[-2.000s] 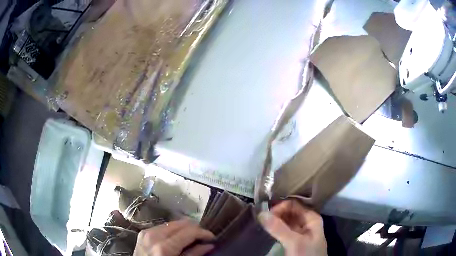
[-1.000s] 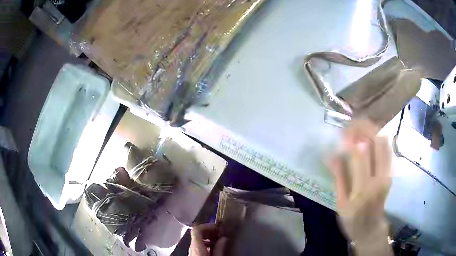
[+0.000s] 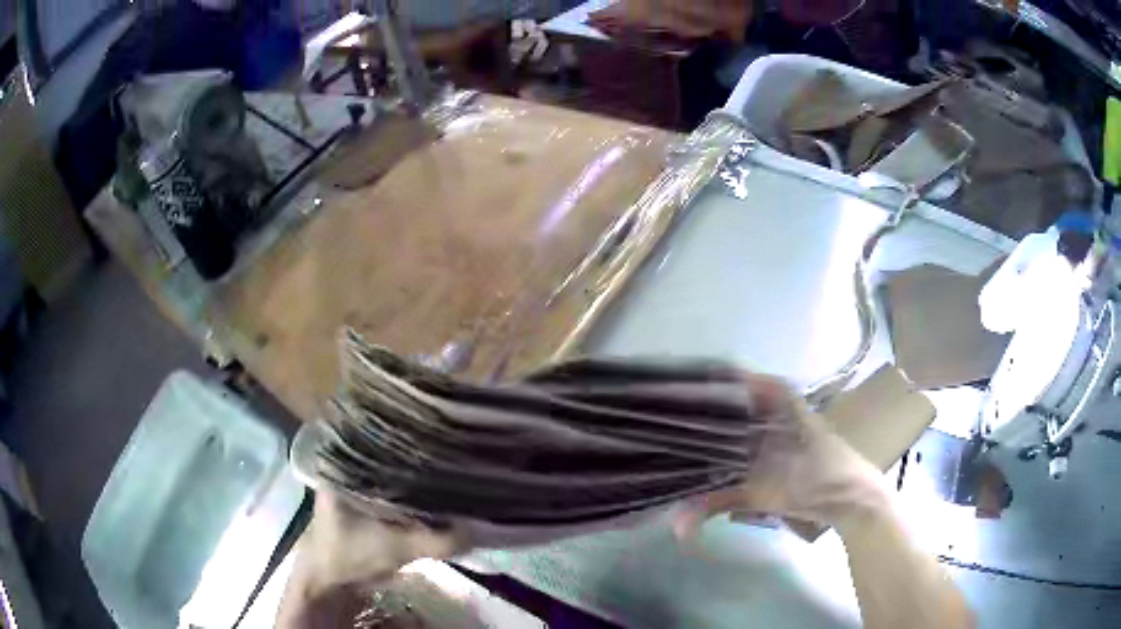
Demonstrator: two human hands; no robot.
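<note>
A thick stack of brown panels is held up in front of me above the table's front edge, its many dark and pale edges fanned and slightly blurred. My left hand holds its lower left end from below. My right hand grips its right end. A tie strip curls along the table to the right. Behind my right hand lies a brown panel, and another loose panel lies near the sewing machine.
The white sewing machine stands at right. A plastic-wrapped board covers the table's left part. A white tub with brown pieces is at the back right, an empty tub at lower left. Tied bundles show partly below my left hand.
The stack has risen from lap level to in front of me, now held by both hands. My right hand has left the strip and linked panels. The view has tilted up, showing the back tub.
</note>
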